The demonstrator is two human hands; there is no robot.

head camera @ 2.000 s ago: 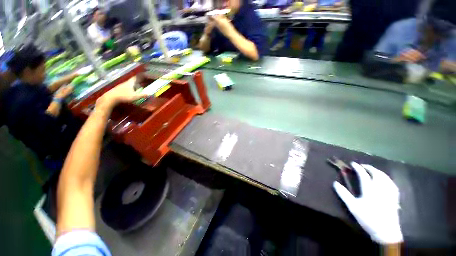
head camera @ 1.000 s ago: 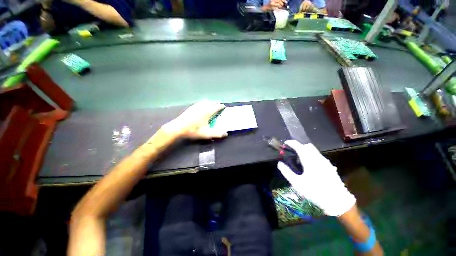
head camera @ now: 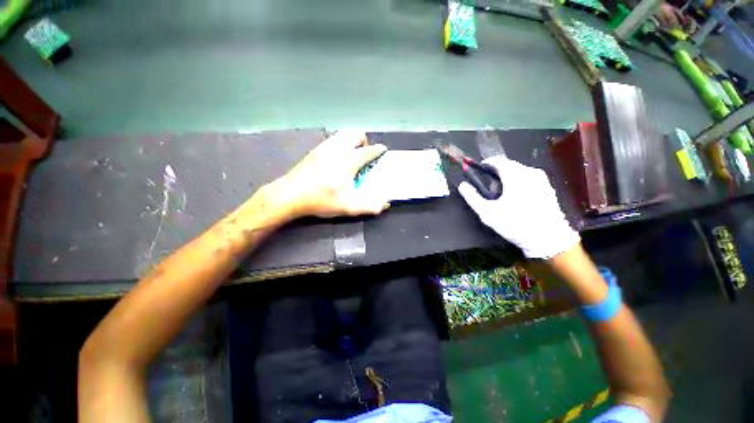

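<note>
A white board-sized piece [head camera: 411, 175] with green showing at its left and right edges lies at the black bench mat. My bare left hand [head camera: 341, 175] grips its left end, with thumb and fingers on either side. My right hand [head camera: 522, 208], in a white glove, holds side cutters [head camera: 473, 168] with dark handles and red near the pivot. The cutter tips point up and left, close to the upper right corner of the white piece. Whether they touch it cannot be told.
A dark layered stack [head camera: 628, 142] leans in a red-brown stand [head camera: 583, 168] at right. A red rack [head camera: 23, 103] stands at far left. Green boards lie on the belt [head camera: 248, 66] beyond. A carton of green and white bits [head camera: 488, 293] is below the bench.
Since one second ago, the cutters have come up close to the white piece's right end. The view has tilted down. Earlier, my left hand was over the red rack; now it holds the white piece.
</note>
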